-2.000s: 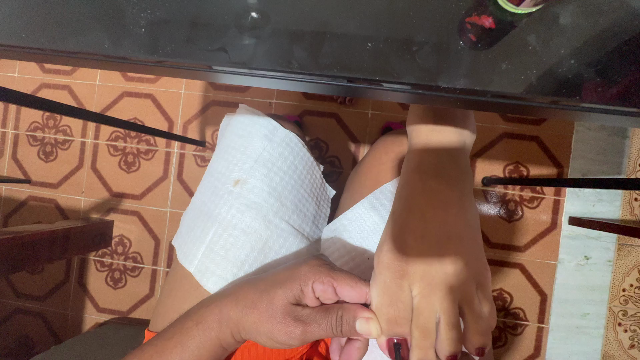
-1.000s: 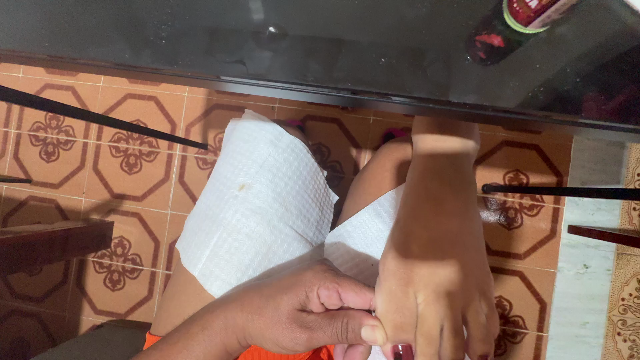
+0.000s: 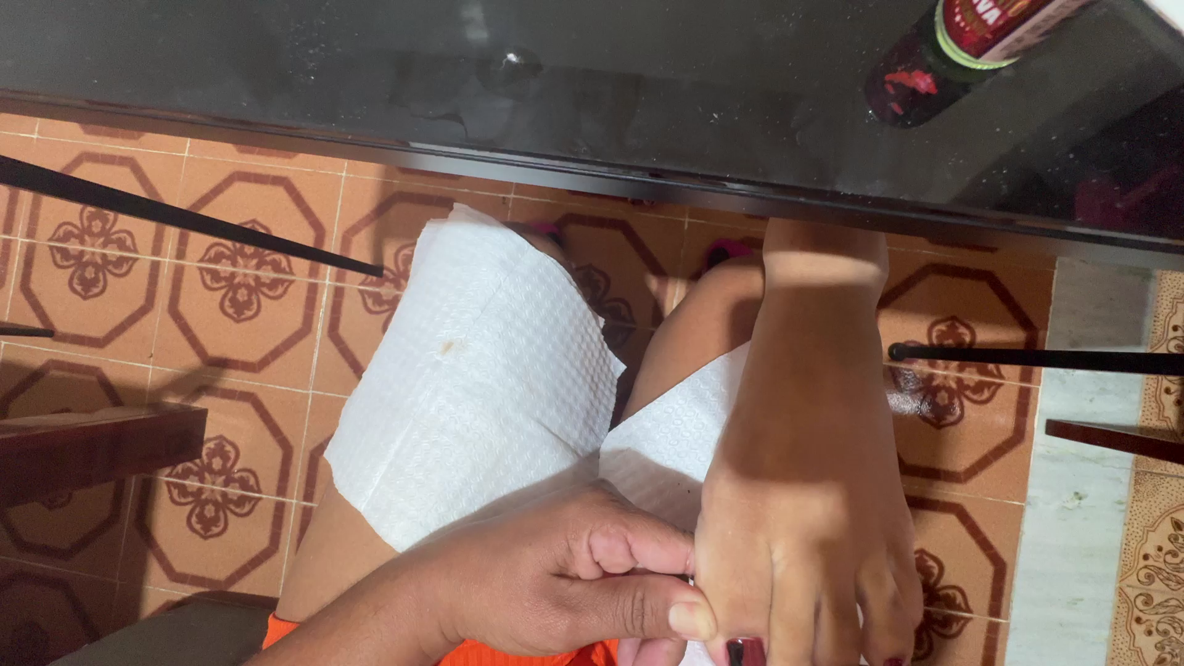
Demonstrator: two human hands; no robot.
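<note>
My left hand [image 3: 564, 578] comes in from the lower left, its thumb and fingers pinching the side of the big toe of another person's bare foot [image 3: 805, 462]. Dark red polish shows on the big toenail [image 3: 745, 650]. The foot reaches out from under the table with its toes toward me, over my right leg. One white paper towel [image 3: 481, 370] covers my left knee; a second white paper towel [image 3: 671, 444] lies partly beneath the foot. My right hand is not in view. The frame's lower edge cuts off several toes, and what lies under them is hidden.
A glossy black table [image 3: 647, 92] crosses the top, bearing a dark bottle with a red label [image 3: 994, 23] at right. Thin black legs [image 3: 1036, 358] stand at either side. A dark wooden beam [image 3: 92, 453] juts in at left above the patterned tile floor [image 3: 240, 277].
My left hand stays at the big toe throughout. The view has shifted slightly, so more of the bottle and table shows.
</note>
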